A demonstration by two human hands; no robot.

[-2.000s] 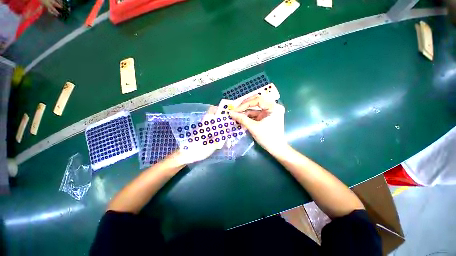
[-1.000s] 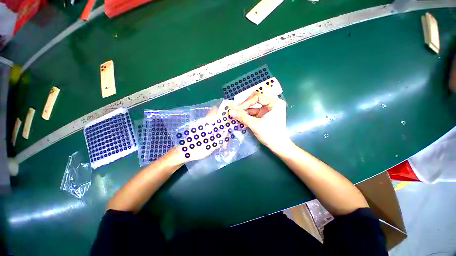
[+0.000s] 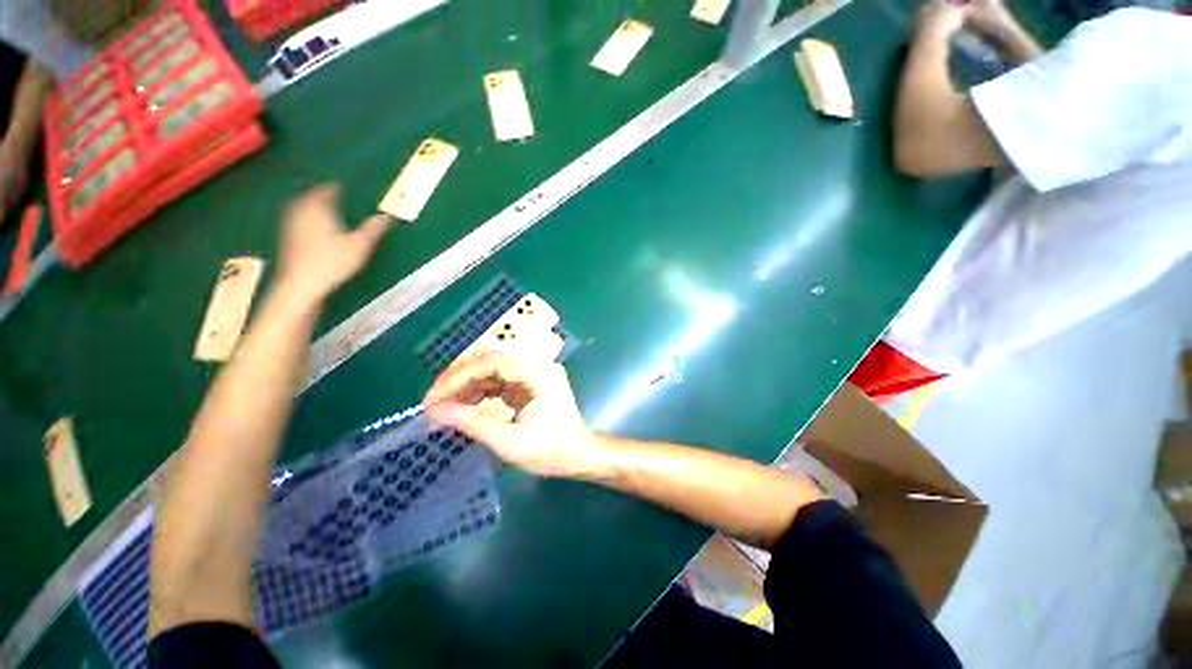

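My left hand [image 3: 324,246], bare and blurred, is stretched over the green belt with its fingers apart. One finger tip is close to the lower end of a pale housing [image 3: 420,179] with dark lens dots; whether they touch is unclear. My right hand [image 3: 523,416] pinches the corner of a clear sheet of dark rings [image 3: 408,467], which slants down to the left over other ring sheets [image 3: 307,588]. Behind my right hand, pale housings with lens dots [image 3: 520,327] lie on a dark ring sheet [image 3: 473,318].
Several pale housings are spaced along the belt, one at the left [image 3: 230,309]. Red slotted trays [image 3: 157,111] stand at the far left. A metal rail [image 3: 523,209] divides belt and bench. Paired housings [image 3: 825,79] lie far right, near a person in white [image 3: 1098,105]. A cardboard box [image 3: 902,484] is below.
My left hand has let go of the ring sheet and reached forward over the belt. My right hand now holds the sheet. The view has turned, showing the trays and the person at right.
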